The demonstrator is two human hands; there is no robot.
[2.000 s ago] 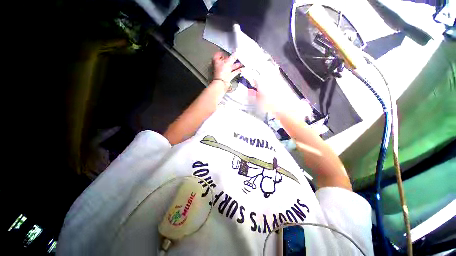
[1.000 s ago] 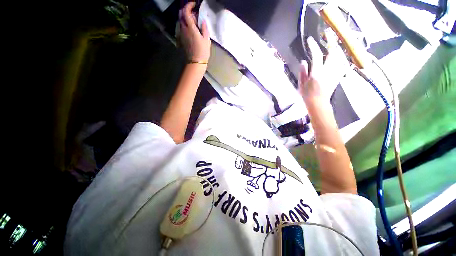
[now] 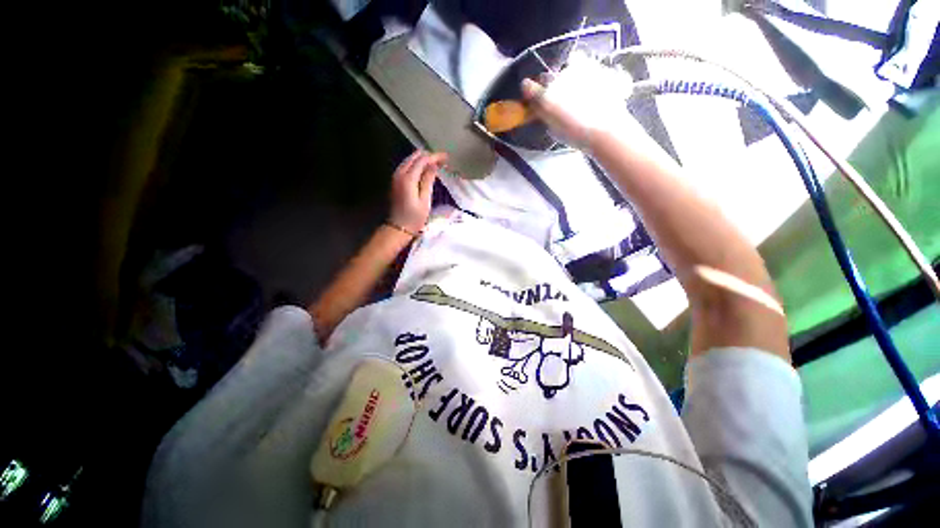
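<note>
My right hand (image 3: 562,100) is shut on the orange-yellow handle of the steam iron (image 3: 505,116); glare washes out much of the hand. The iron's dark soleplate lies over the garment panel at the upper middle. My left hand (image 3: 417,186) is at the near left edge of the table, fingertips together at the edge of pale cloth (image 3: 472,191); whether it pinches the cloth is unclear. A grey-beige piece (image 3: 423,93) lies between the left hand and the iron. Dark strips run through the pale cloth towards my shirt.
The blue steam hose (image 3: 825,206) and a pale cable (image 3: 866,191) run from the iron to the right edge. More dark and white pieces (image 3: 814,67) lie at the far right. Green cloth (image 3: 886,155) hangs at the right. The left side is dark.
My right hand has taken hold of the iron and moved it left onto the work from its spot at the right. My left hand has come down from the far end of the panel to the near edge.
</note>
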